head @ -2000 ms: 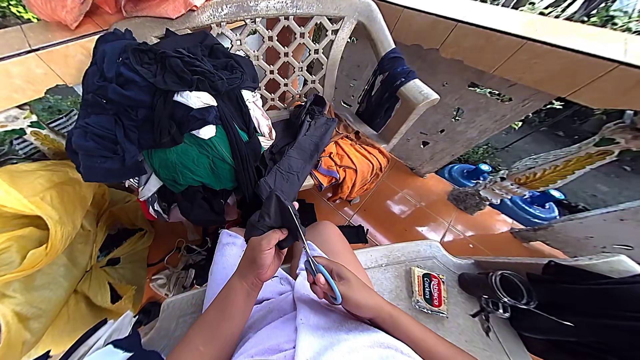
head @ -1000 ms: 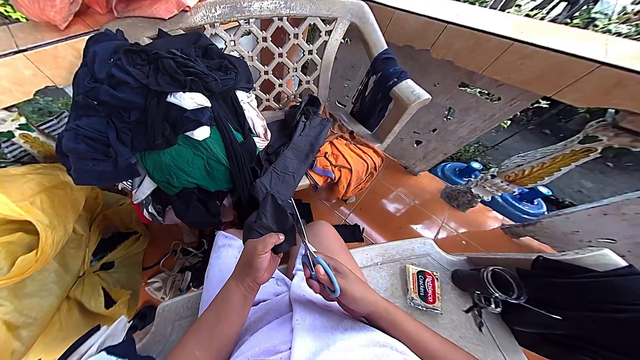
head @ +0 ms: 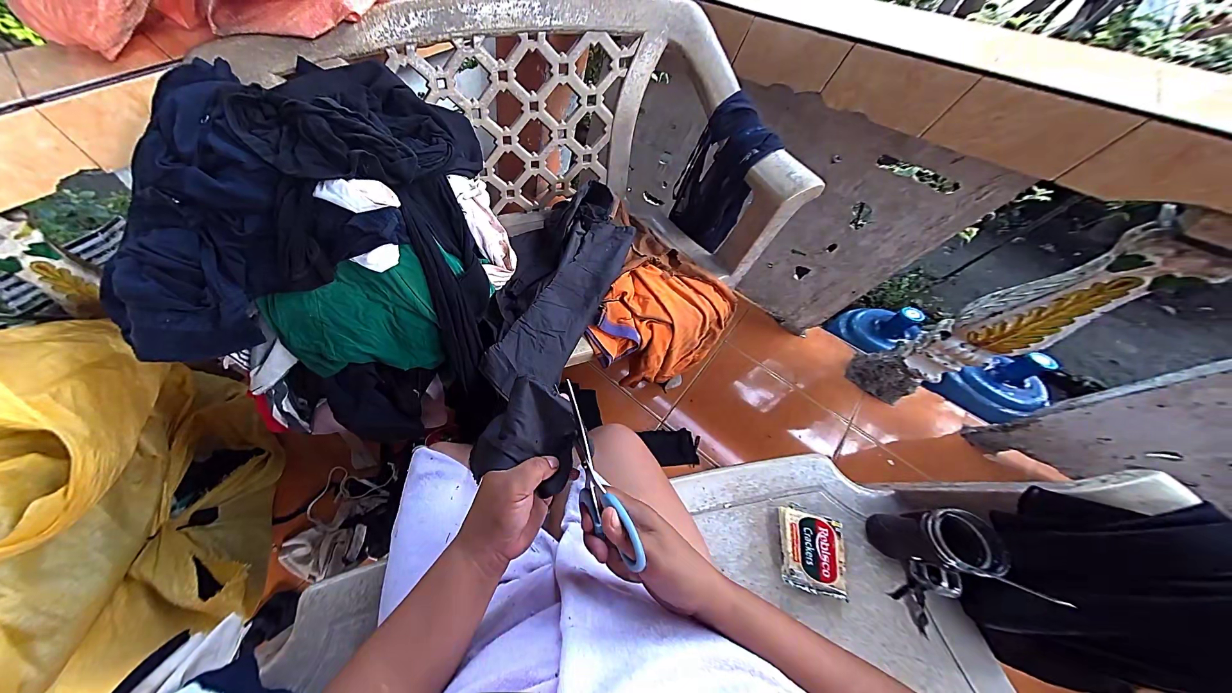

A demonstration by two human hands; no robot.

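My left hand [head: 513,510] pinches the near end of a long black cloth [head: 568,308] between thumb and fingers, above my lap. The cloth runs up and away toward the plastic chair. In my right hand [head: 640,553] is a pair of scissors [head: 614,520] with light blue handles. The blades point up and away, just right of the held cloth, and look nearly closed. A white cloth [head: 568,621] covers my lap. Beyond my left hand, a heap of dark clothes [head: 298,192] with a green cloth [head: 361,313] lies on the chair.
A white plastic chair [head: 664,19] faces me, with orange cloth [head: 664,318] at its seat edge. At left stands a yellow sack [head: 77,452]. A cracker packet [head: 813,551], a dark cup-like object [head: 900,536] and black cloth [head: 1088,577] lie at right. Blue water jugs [head: 991,388] stand beyond.
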